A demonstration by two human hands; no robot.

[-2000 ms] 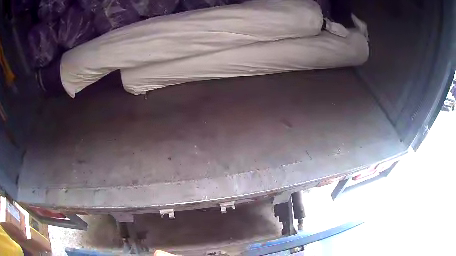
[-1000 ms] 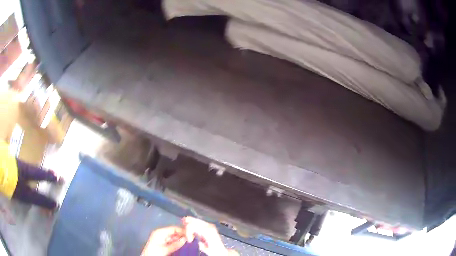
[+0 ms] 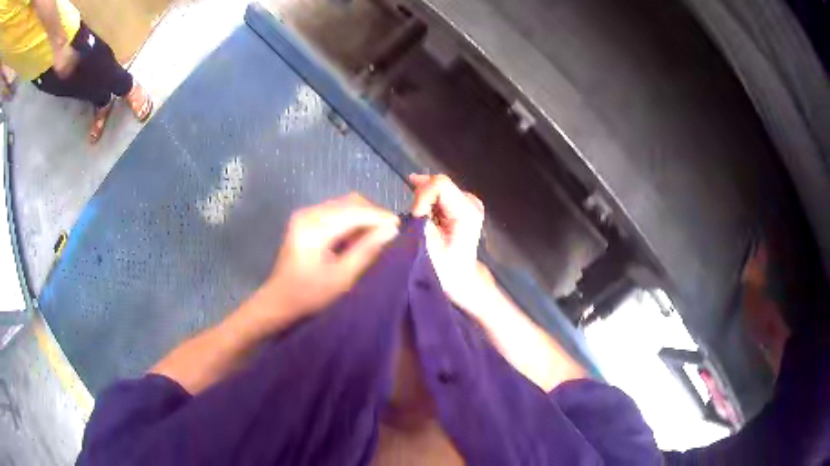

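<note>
A dark purple buttoned shirt [image 3: 337,373] fills the lower middle of the head view, pulled up and away from the body. My left hand [image 3: 332,246] pinches its edge from the left. My right hand [image 3: 448,223] pinches the edge from the right. The fingertips of both hands are close together at the peak of the cloth. Two dark buttons show on the shirt front below my right hand.
The blue dock plate [image 3: 209,200] lies below and to the left. The truck bed [image 3: 628,109] is at upper right, with a dark gap between them. A person in a yellow top [image 3: 27,36] stands at upper left. A pale cart edge [image 3: 11,227] shows at far left.
The view has tilted down and turned, and the pale rolls have left the picture. My hands have come up into the middle with the shirt stretched between them. The person in yellow appears higher up.
</note>
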